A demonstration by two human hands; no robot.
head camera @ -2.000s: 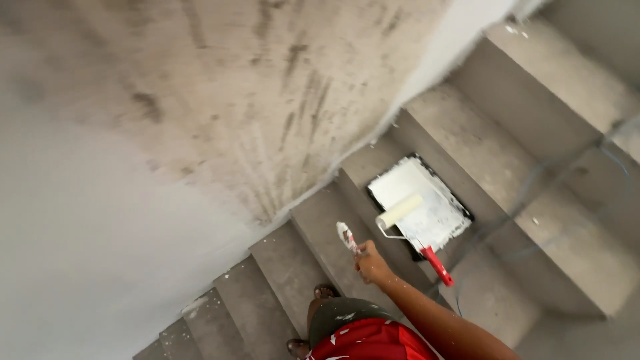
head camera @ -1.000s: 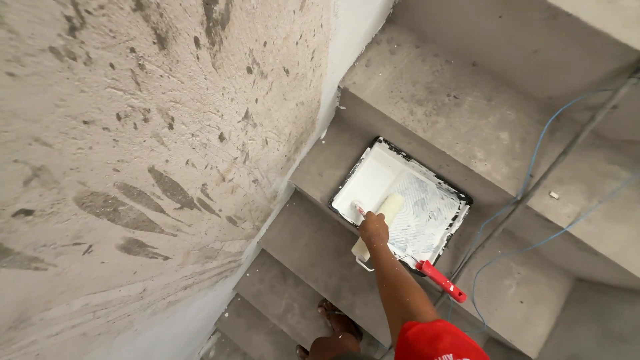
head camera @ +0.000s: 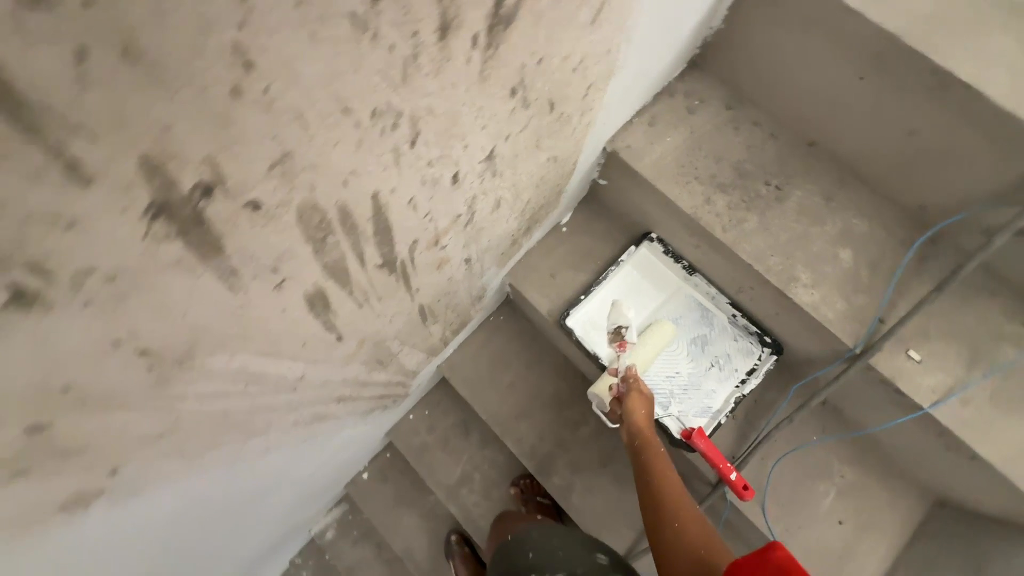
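Observation:
My right hand [head camera: 632, 400] is closed around the handle of a paintbrush [head camera: 621, 330] with white-coated bristles. It is over the near left edge of a black paint tray [head camera: 676, 344], which holds white paint. A paint roller [head camera: 658, 340] with a cream sleeve lies across the tray beneath the brush and hand, its frame partly hidden. The roller's red handle [head camera: 718, 464] sticks out past the tray's lower edge. My left hand is out of view.
The tray rests on a concrete stair step [head camera: 588, 224] beside a stained wall [head camera: 320, 160] with a white lower border. A dark cable [head camera: 868, 348] and thin blue wires [head camera: 904, 416] cross the steps at right. My feet [head camera: 536, 494] are lower down.
Two seconds ago my hand held the brush left of the tray. One second ago the brush was down in the white paint; now its bristles show above the tray.

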